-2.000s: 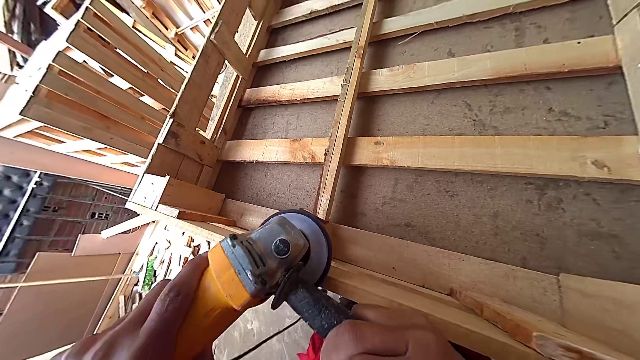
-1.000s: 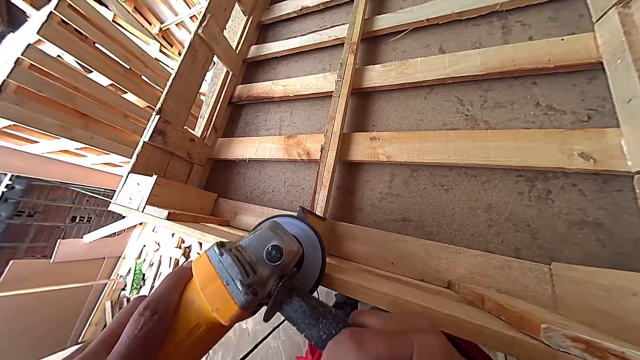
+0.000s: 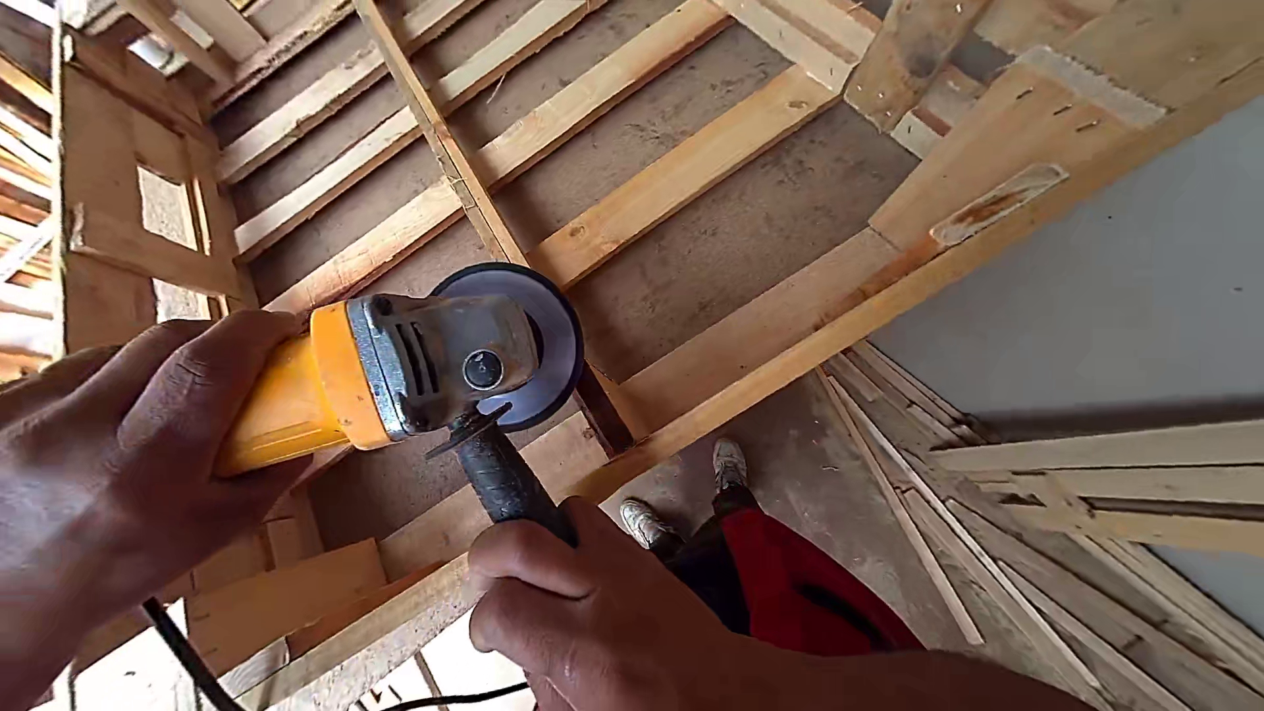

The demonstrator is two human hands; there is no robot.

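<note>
An angle grinder (image 3: pixel 395 370) with a yellow body, grey gear head and round disc (image 3: pixel 553 346) lies across the middle of the head view. My left hand (image 3: pixel 188 405) wraps around its yellow body. My right hand (image 3: pixel 573 592) is closed around its black side handle (image 3: pixel 506 479). The disc is over the long narrow wooden strip (image 3: pixel 449 158) that crosses the slats of a wooden frame, near the frame's edge rail (image 3: pixel 750 395). Whether the disc touches the wood cannot be told.
Wooden slats (image 3: pixel 681 178) span the frame over a brown board. Long timber strips (image 3: pixel 948 533) lie on the floor at right, beside a grey panel (image 3: pixel 1116 267). A black cable (image 3: pixel 183 657) hangs at lower left. My shoes (image 3: pixel 644 521) stand below the edge rail.
The view has turned strongly, bringing the floor and my shoes into sight. The grinder, held in both hands throughout, has moved along the crossing strip, away from the edge rail.
</note>
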